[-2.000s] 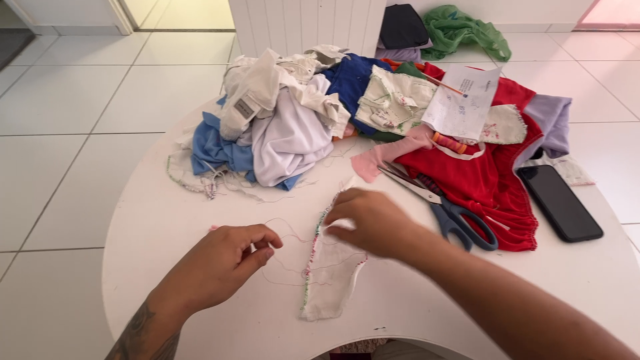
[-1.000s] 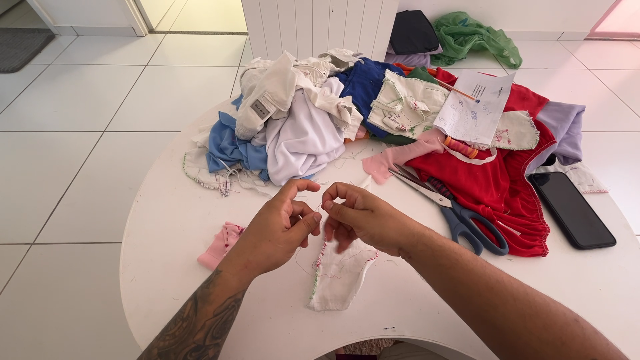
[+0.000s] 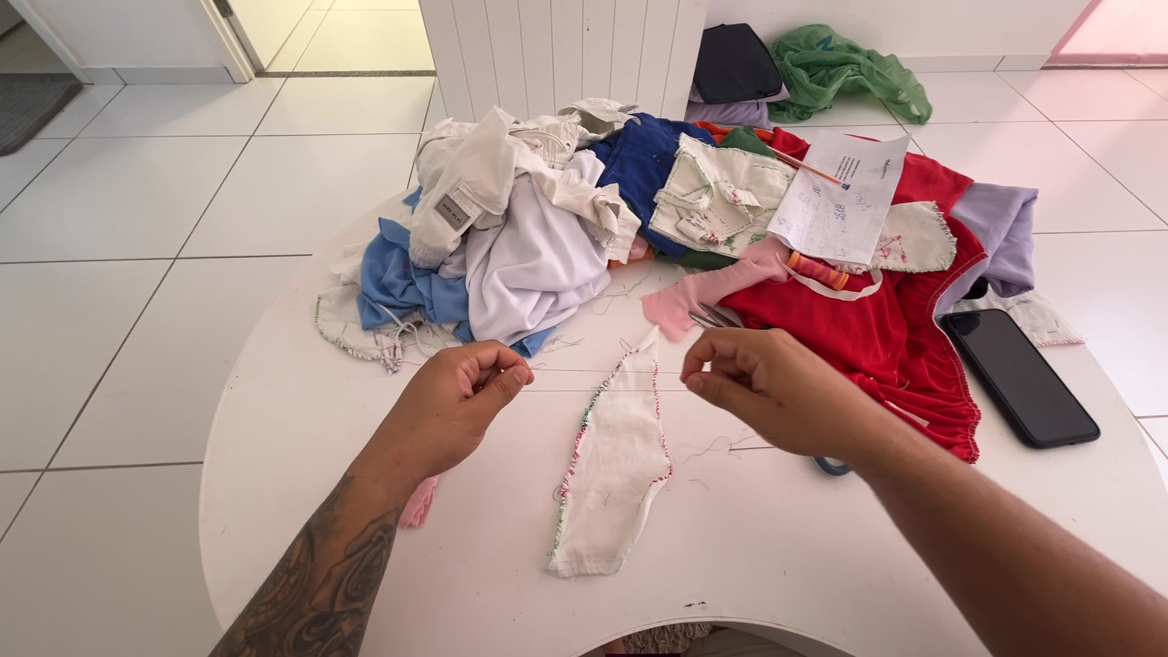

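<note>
A fine reddish thread [image 3: 602,371] runs across between my two hands. My left hand [image 3: 465,401] pinches it between thumb and index finger, left of the white fabric piece. My right hand [image 3: 766,388] pinches the other side, to the right. Beneath the thread, a white fabric piece [image 3: 611,474] with colored hand stitching along its edges lies flat on the white table [image 3: 474,584]. Pink fabric [image 3: 419,504] lies partly hidden by my left wrist. Scissors [image 3: 832,466] are mostly covered by my right hand and forearm. A needle [image 3: 753,448] appears to lie near loose thread.
A heap of white and blue garments [image 3: 538,246] stands at the back left. Red fabric [image 3: 858,338], a written paper [image 3: 839,196], an orange thread spool [image 3: 817,270] and stitched white pieces [image 3: 721,196] are at the back right. A black smartphone [image 3: 1020,379] lies at the right.
My hands were close together one second ago and have moved apart, with thread now stretched between them. The stitched white piece remains on the table.
</note>
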